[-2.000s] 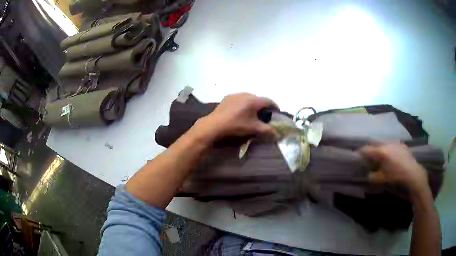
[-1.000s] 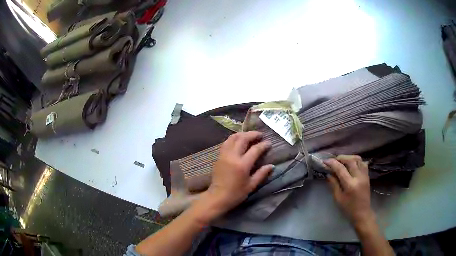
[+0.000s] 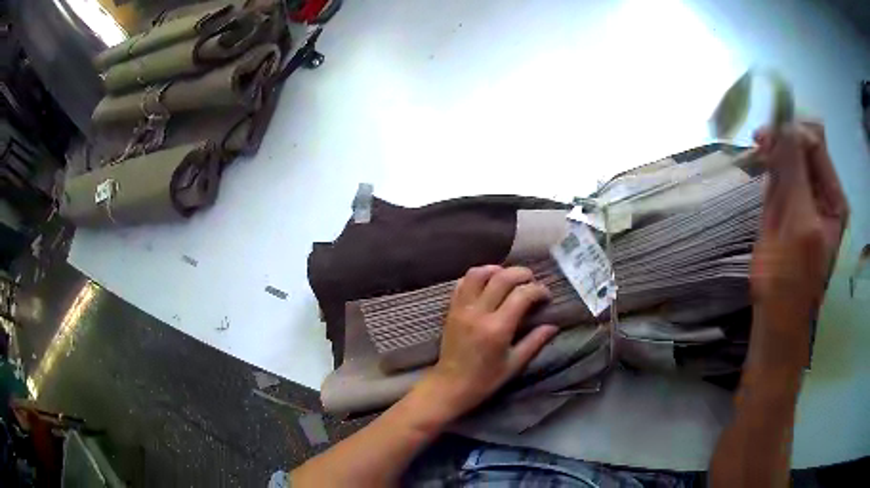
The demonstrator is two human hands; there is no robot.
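Observation:
A cut-piece bundle [image 3: 668,224] of taupe and dark cloth lies across the white table in front of me, tied around its middle. Its taupe layers fan out in pleat-like edges, with dark cut panels [image 3: 420,248] at its left. A white bundle ticket [image 3: 584,269] lies at the tie. My left hand [image 3: 493,334] rests on the layers left of the tie, fingers slightly spread. My right hand [image 3: 797,191] is raised over the bundle's right end, blurred, its fingers closed on a pale yellow-green tie strip [image 3: 754,107] that stretches from the knot.
Grey-olive rolled bundles [image 3: 143,181] are stacked at the table's left edge, with a red-handled thing and a black-handled tool beside them. Small paper scraps lie on the white table [image 3: 238,257]. The floor shows at lower left. Dark cloth shows at the far right edge.
My right hand has moved from the front of the tie up and right, pulling the strip out from the bundle. My left hand has shifted slightly right and stays on the layers.

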